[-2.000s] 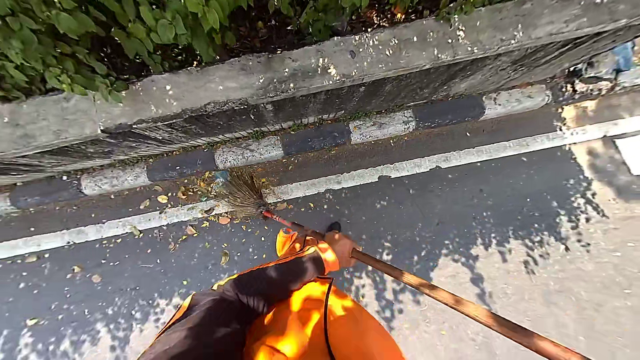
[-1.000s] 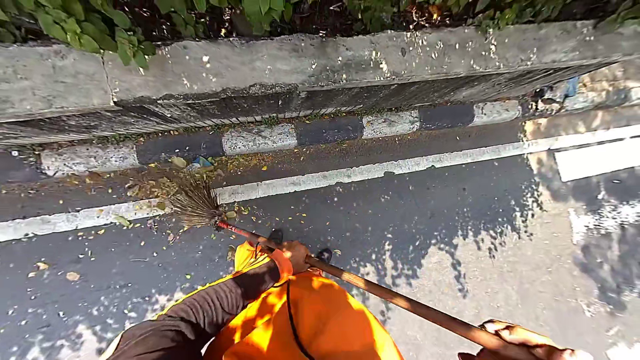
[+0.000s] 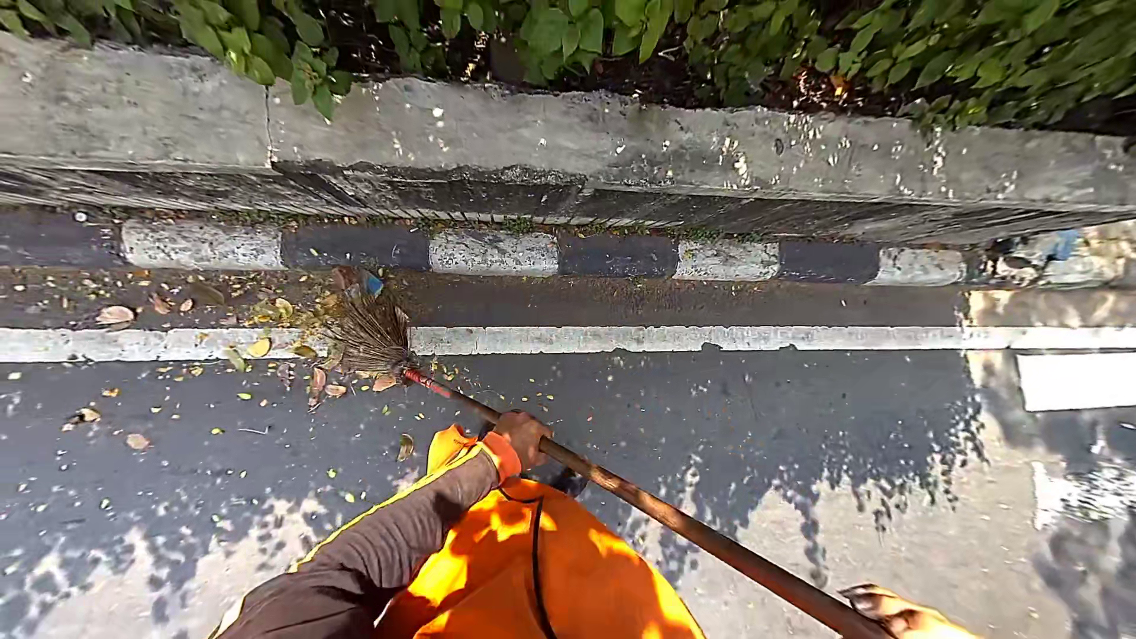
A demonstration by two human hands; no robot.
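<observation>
My left hand (image 3: 524, 438) is closed around the lower part of a long wooden broom handle (image 3: 683, 524), near its red-wrapped end. My right hand (image 3: 901, 612) is at the handle's upper part at the bottom right edge, partly cut off, with its fingers around the pole. The stiff bristles of the broom (image 3: 368, 335) are spread on the white road line, against dry leaves (image 3: 288, 311) and a small blue scrap (image 3: 371, 284) beside the kerb.
A black-and-white kerb (image 3: 493, 252) runs along a low concrete wall (image 3: 532, 133), with green shrubs (image 3: 586, 31) behind it. More fallen leaves (image 3: 115, 315) lie along the gutter and on the asphalt to the left. A bluish object (image 3: 1061, 244) lies far right by the kerb.
The blue scrap and leaves now lie right at the bristle tips. My right hand, out of view two seconds ago, came into view at the lower right. My left hand has kept its hold.
</observation>
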